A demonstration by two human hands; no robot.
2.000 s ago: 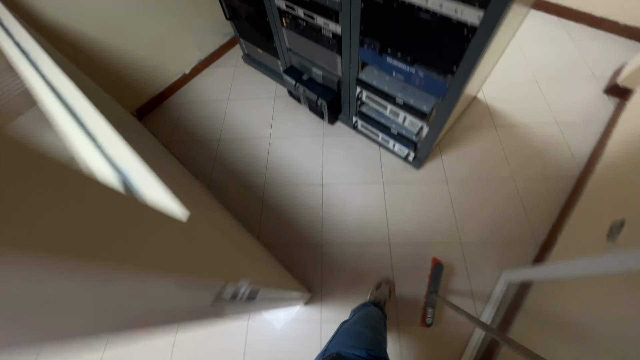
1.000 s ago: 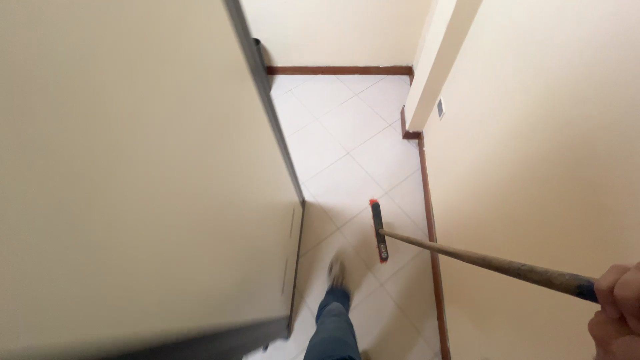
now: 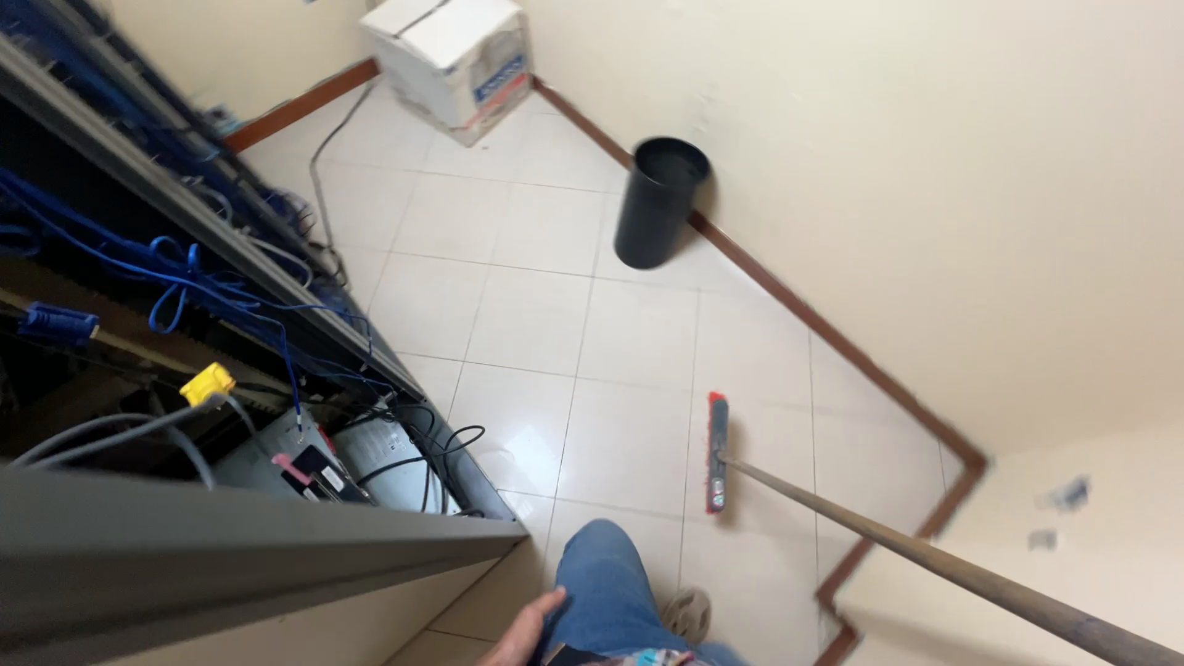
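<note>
A push broom with a dark head and red bristles rests on the tiled floor, to the right of my bent knee. Its wooden handle slants down and out of the picture at the lower right. My right hand is outside the frame. At the bottom edge, my left hand is partly visible beside my jeans-covered thigh, close to a dark object or edge. Its fingers are mostly cut off or hidden, so its hold is unclear.
An equipment rack with blue, grey and black cables fills the left side. Against the wall stand a black waste bin and a white cardboard box. A loose cable lies near the rack. Brown skirting follows the angled wall.
The view has swung round to the cabled side of the rack, bringing the bin and box into sight. My right hand, seen on the handle before, has left the frame; my left hand has entered.
</note>
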